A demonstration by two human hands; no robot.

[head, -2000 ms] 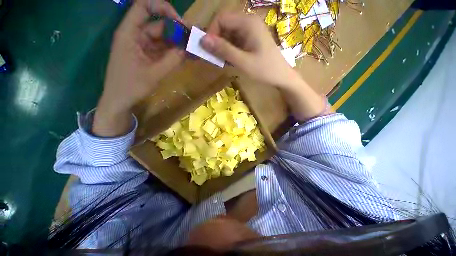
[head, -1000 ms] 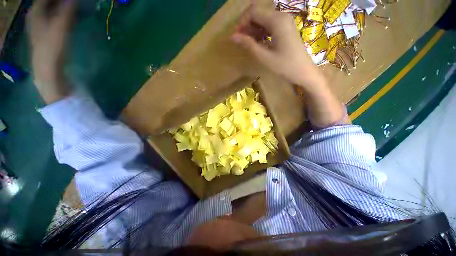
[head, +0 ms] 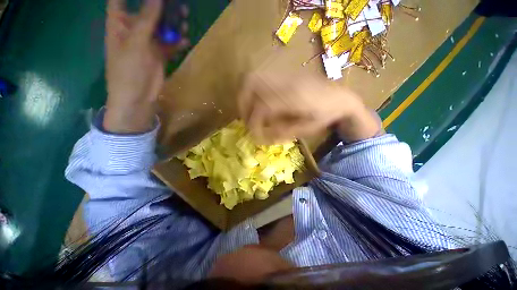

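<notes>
My left hand (head: 136, 56) is at the upper left over the green belt, blurred, and holds a glossy blue part (head: 169, 34) at its fingers. My right hand (head: 295, 107) is blurred over the far right part of the scrap box (head: 195, 195); whether it holds anything cannot be told. The box is full of yellow liners (head: 244, 167). Wired gold pieces (head: 340, 42), some with white faces, lie piled on the cardboard ledge (head: 416, 39) beyond my right hand. One gold piece (head: 289, 28) lies at the left side of the pile.
The green conveyor belt (head: 51, 141) runs along the left, with a blue item (head: 5, 86) at the picture's left edge. On the right are a green surface with a yellow line (head: 431, 73) and a pale surface (head: 476, 147). Dark hair strands hang over both sides of the lower picture.
My left hand has come back from the far left, now with a blue part in it. My right hand has moved down from the ledge to above the scrap box. The camera view has shifted slightly.
</notes>
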